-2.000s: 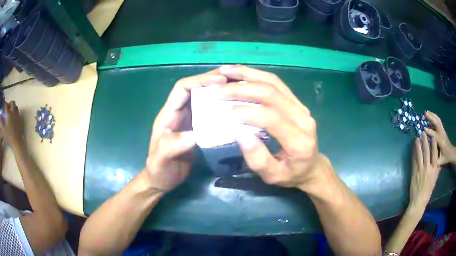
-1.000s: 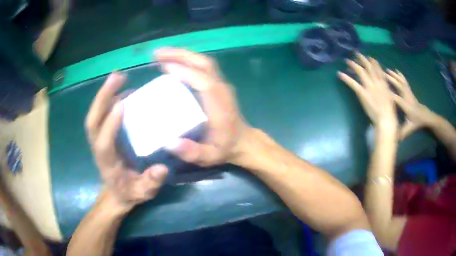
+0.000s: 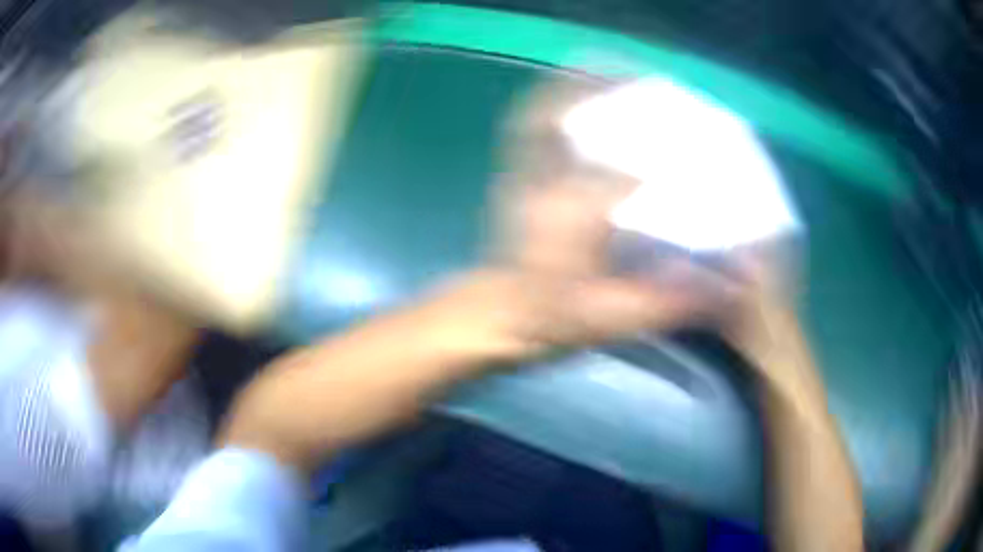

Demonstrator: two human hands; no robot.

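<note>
The frame is strongly blurred. A small carton [image 3: 690,173] with a bright white top and darker sides is held above the dark green bench [image 3: 420,162], right of centre. My left hand [image 3: 571,237] grips its left side and lower edge. My right hand [image 3: 755,291] is at its lower right, largely blurred, with the fingers hard to make out. The carton's underside and the fingertips beneath it are hidden.
The pale tan table [image 3: 232,194] lies to the left, with a small dark heap [image 3: 196,124] on it. A person's light sleeve [image 3: 54,399] is at the left edge. A bright green strip [image 3: 647,54] runs along the bench's back.
The view has swung left, so the tan table shows larger. The carton and both my hands now appear further right in the picture, still together.
</note>
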